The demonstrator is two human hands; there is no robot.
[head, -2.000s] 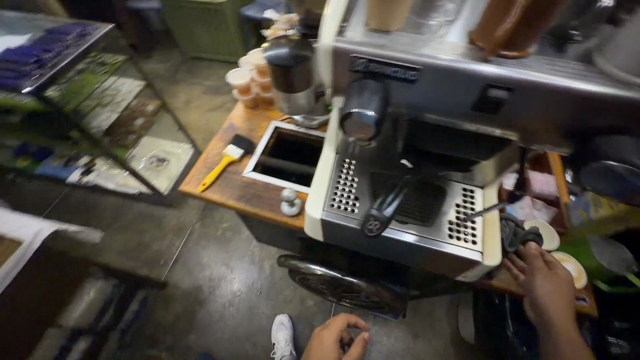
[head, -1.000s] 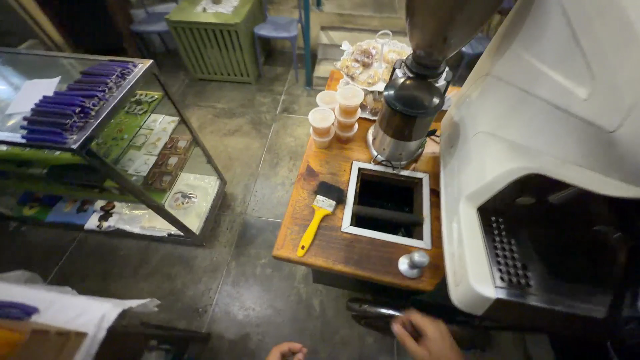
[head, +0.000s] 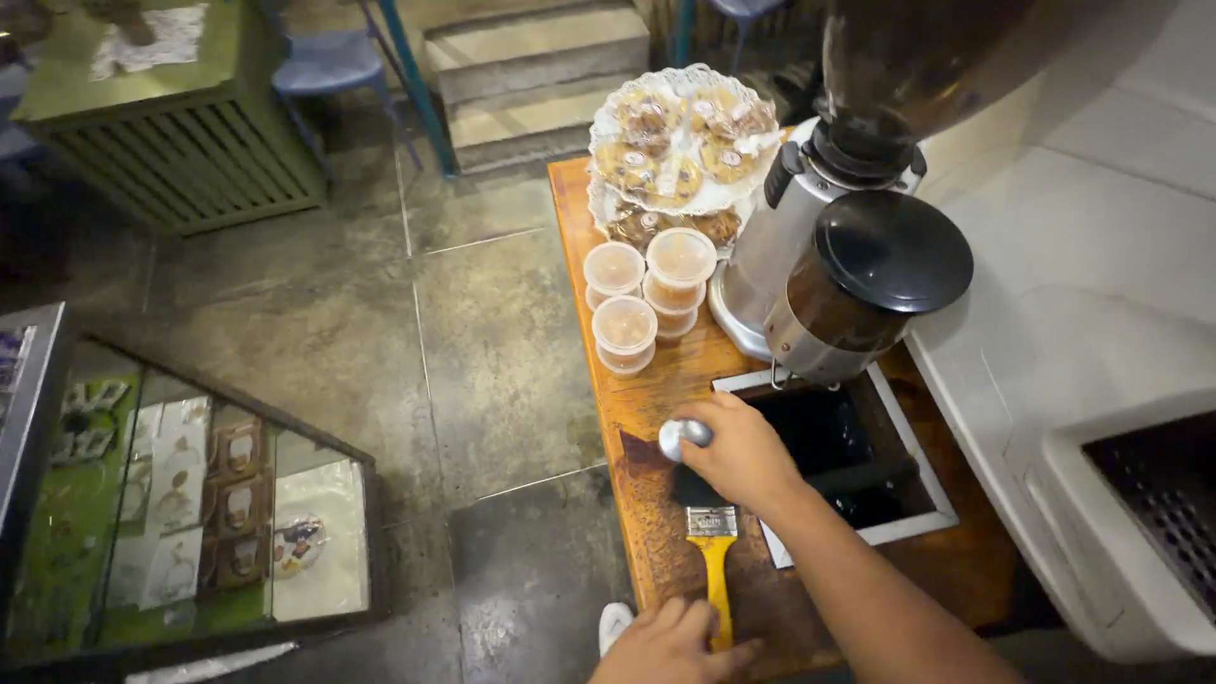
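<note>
My right hand (head: pixel 746 451) grips a silver metal coffee tamper (head: pixel 684 440) above the left part of the wooden counter. Under that hand lies a brush with a yellow handle (head: pixel 717 579), its dark bristles partly hidden. My left hand (head: pixel 670 641) rests by the lower end of the handle with fingers spread; whether it touches the handle I cannot tell. To the right of my right hand is a dark rectangular opening with a metal frame (head: pixel 907 446). Behind it stands a coffee grinder (head: pixel 760 256) with a black-lidded chamber (head: pixel 893 252).
Several lidded plastic cups (head: pixel 624 325) are stacked at the counter's left edge. Behind them is a tiered stand of wrapped cookies (head: pixel 684 142). The white side of the espresso machine (head: pixel 1026 332) rises at right. A glass display case (head: pixel 370 541) stands at lower left.
The tamper, on the counter near the framed opening a second ago, is now in my right hand. My left hand has come beside the brush handle. The view has swung left.
</note>
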